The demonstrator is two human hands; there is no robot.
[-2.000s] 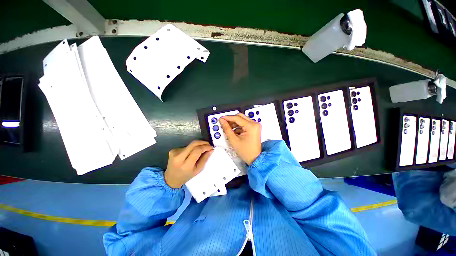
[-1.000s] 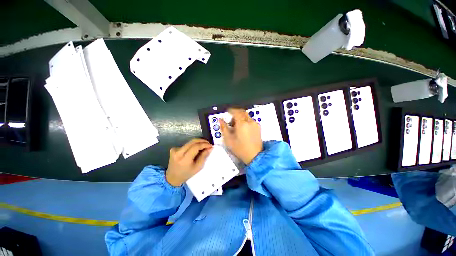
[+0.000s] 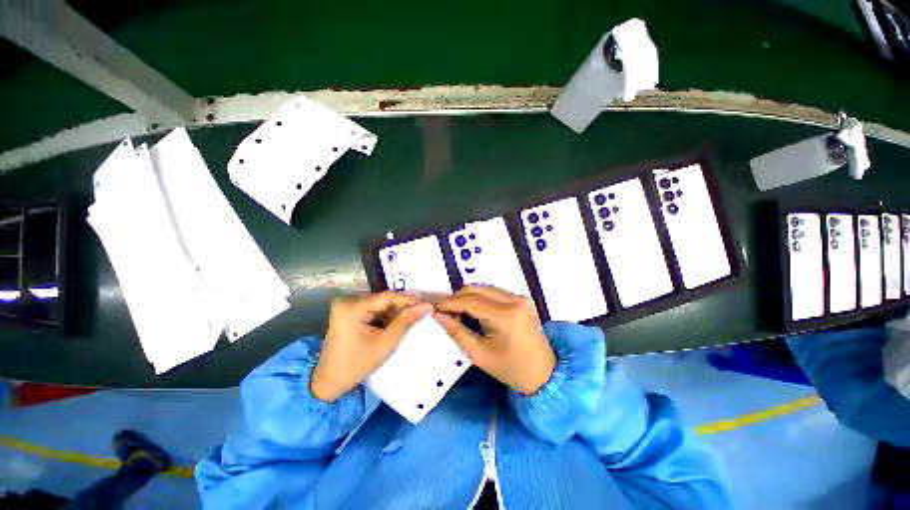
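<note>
A white backing sheet (image 3: 419,374) with small dark dots is held in front of me over the near left end of a black phone tray (image 3: 644,315). My left hand (image 3: 364,342) pinches the sheet's upper edge. My right hand (image 3: 499,337) is beside it, fingertips together at the same edge; whether a small piece is between them cannot be seen. Several white smartphones (image 3: 566,261) lie back up in the tray, lens rings at the far end. The leftmost smartphone (image 3: 414,261) is partly hidden by the hands and sheet.
Stacked white sheets (image 3: 190,249) lie left, with a curled dotted sheet (image 3: 289,157) beyond. Two white bottles, one at the rail (image 3: 589,92) and one right (image 3: 793,166), carry white cloths. Another phone tray (image 3: 795,323) is right, dark screens (image 3: 40,259) far left. A person's blue sleeve (image 3: 858,383) shows right.
My right hand has moved back from the leftmost phone's lenses to the sheet's upper edge, meeting my left fingertips. The view has shifted, and a foot now shows at the lower left.
</note>
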